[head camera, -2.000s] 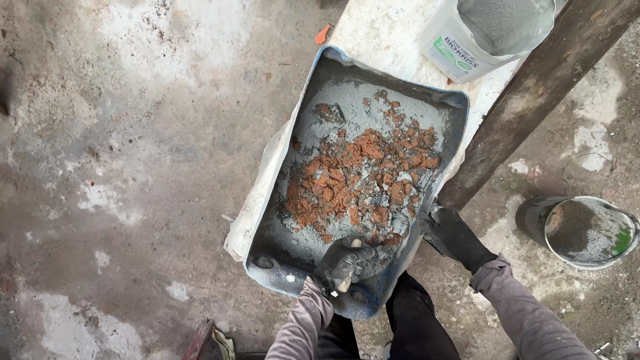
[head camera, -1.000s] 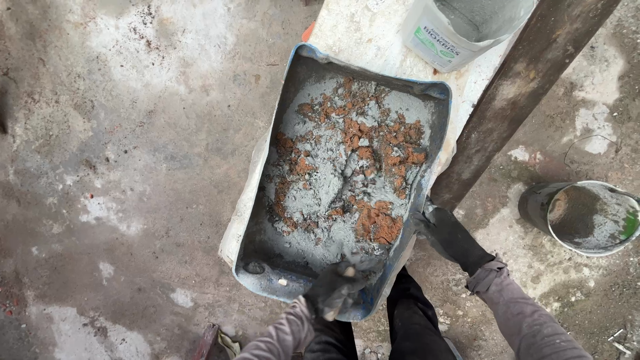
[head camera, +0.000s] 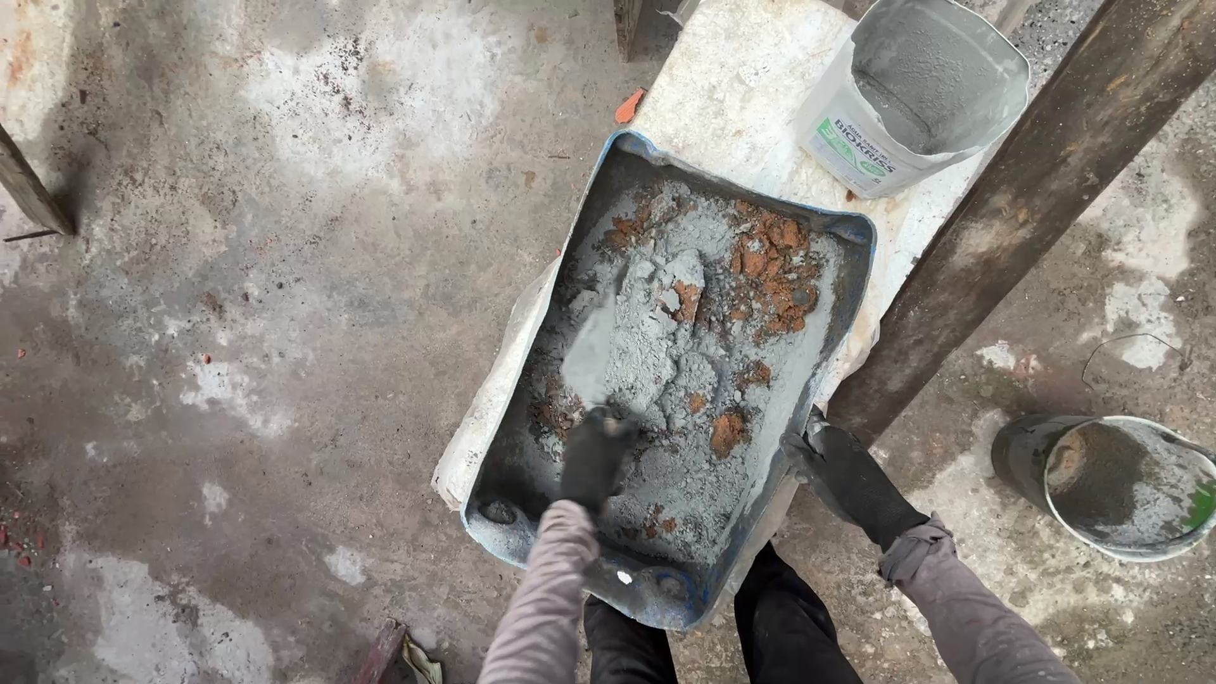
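Observation:
A blue-edged plastic tub holds grey powder and clumps of reddish-brown material, partly mixed. My left hand, in a dark glove, is inside the tub's lower left part, closed around the handle of a trowel. The trowel's grey-coated blade points up and away from me, its right side against a heap of powder; the hand covers the handle. My right hand, also gloved, grips the tub's right rim, with its fingertips at the edge.
The tub rests on a pale, worn slab. On the slab's far right stands a cut white plastic container coated grey inside. A dark beam runs diagonally beside it. At the right, a bucket stands on the concrete floor.
My left hand has moved from the tub's near end farther inside. Grey powder now covers more of the reddish-brown clumps, and the trowel blade has come into sight. My right hand stays at the rim.

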